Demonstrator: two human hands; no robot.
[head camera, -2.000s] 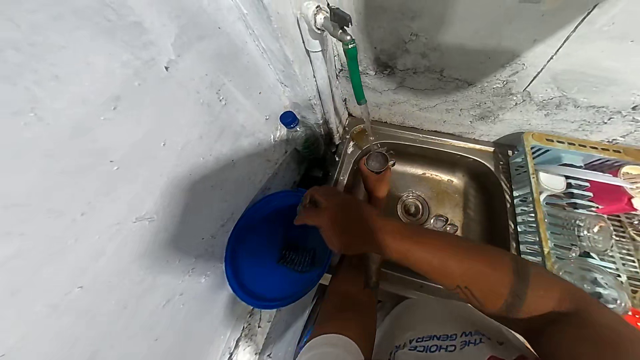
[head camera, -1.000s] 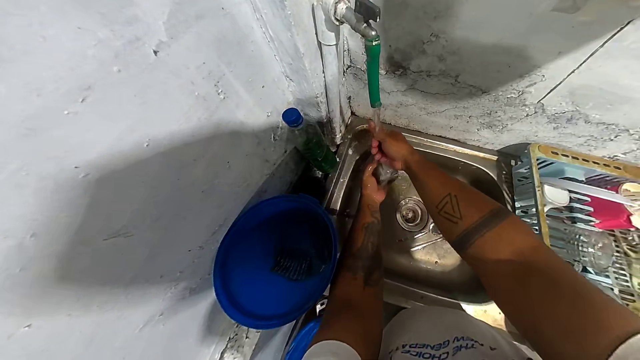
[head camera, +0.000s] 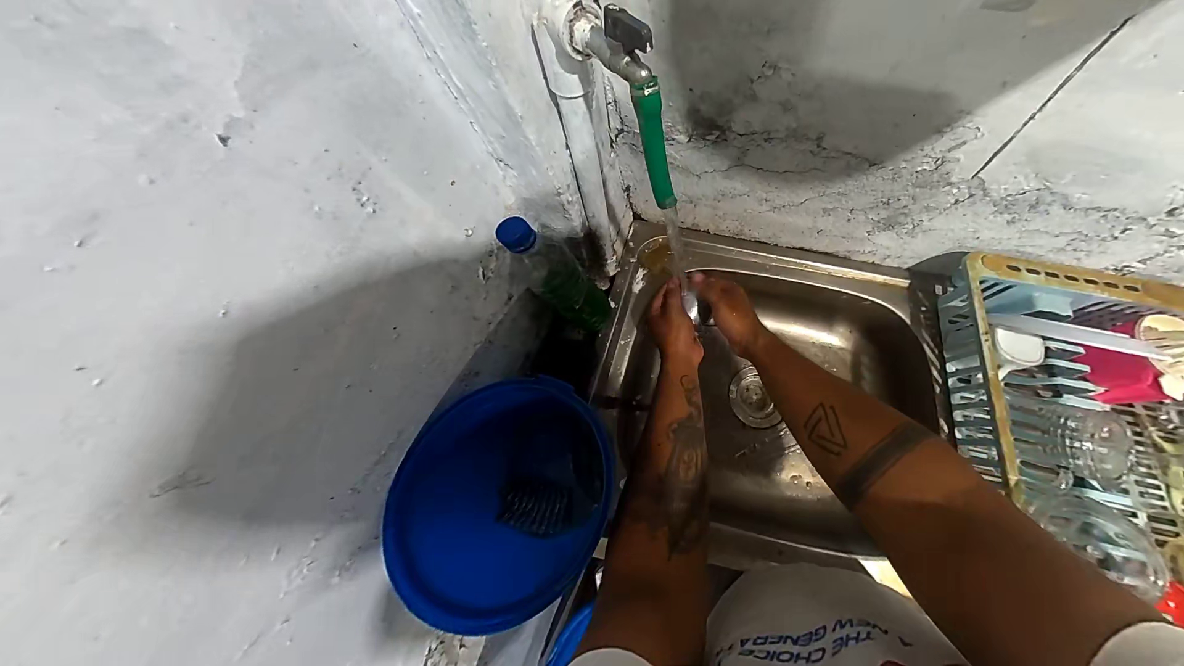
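Note:
Water runs from a green hose on the metal tap down onto both hands over the stainless steel sink. My left hand holds a small shiny object, perhaps a metal or clear cup, under the stream; its shape is mostly hidden by the fingers. My right hand is close against the object's right side, its fingers bent near the water. Whether it grips the object is unclear. The drain strainer lies below the hands in the basin.
Left of the sink stand a blue plastic bucket with a dark ridged thing inside and a clear bottle with a blue cap and green liquid. A dish rack with glass jars and utensils is at the right. Painted walls border the sink.
My right hand has moved from above the blue bucket to the running water beside my left hand. The small clear things seen near the drain two seconds ago no longer show there.

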